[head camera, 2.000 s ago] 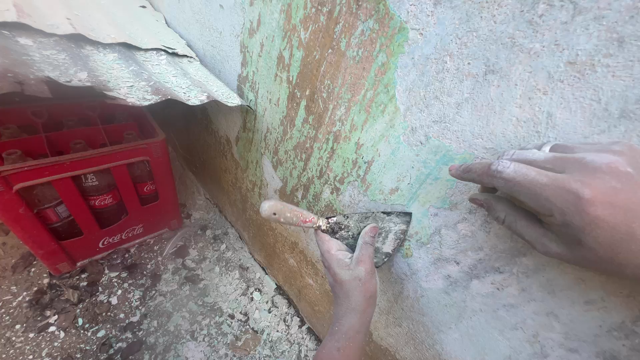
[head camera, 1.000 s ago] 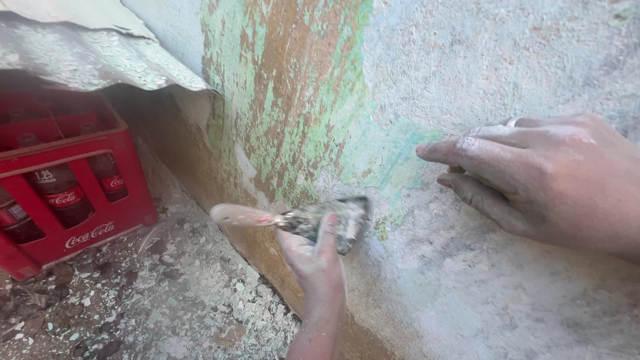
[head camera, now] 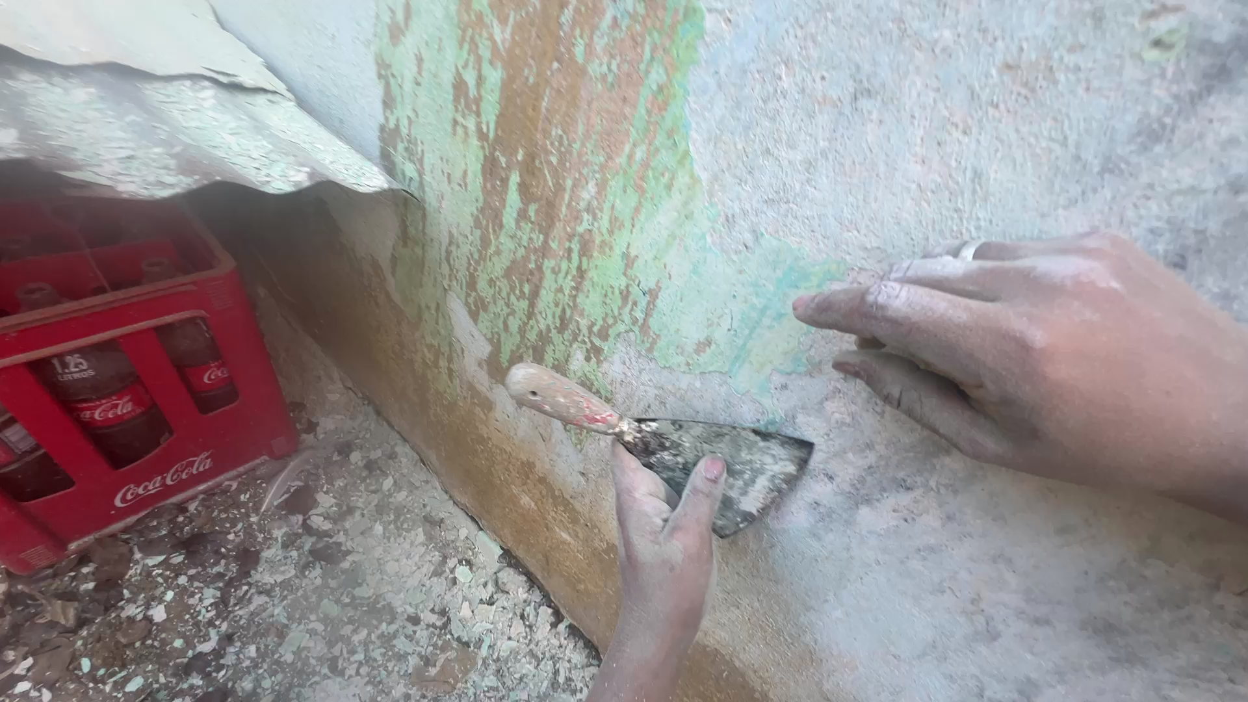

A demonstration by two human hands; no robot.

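My left hand [head camera: 668,517] grips a paint scraper [head camera: 726,468] by its wide, paint-crusted metal blade, thumb on the near face and the other fingers mostly hidden behind. Its worn wooden handle points up and left. The blade's wide edge lies at or close to the wall [head camera: 926,127]; contact is hard to tell. Up and to the right of it, my right hand [head camera: 1033,341], dusty and wearing a ring, holds nothing, its fingertips at the wall by the border of a green paint patch [head camera: 751,302]. Brown streaks show through the flaking green paint.
At the left, a red plastic crate [head camera: 263,390] of bottles stands on the ground under a corrugated sheet [head camera: 195,136] with a wavy edge. Paint flakes and debris cover the ground [head camera: 370,575] along the wall's brown base [head camera: 507,487].
The scraper, blurred one second ago, now shows sharply, still in my left hand. My right hand stays by the edge of the green patch. The view has shifted slightly.
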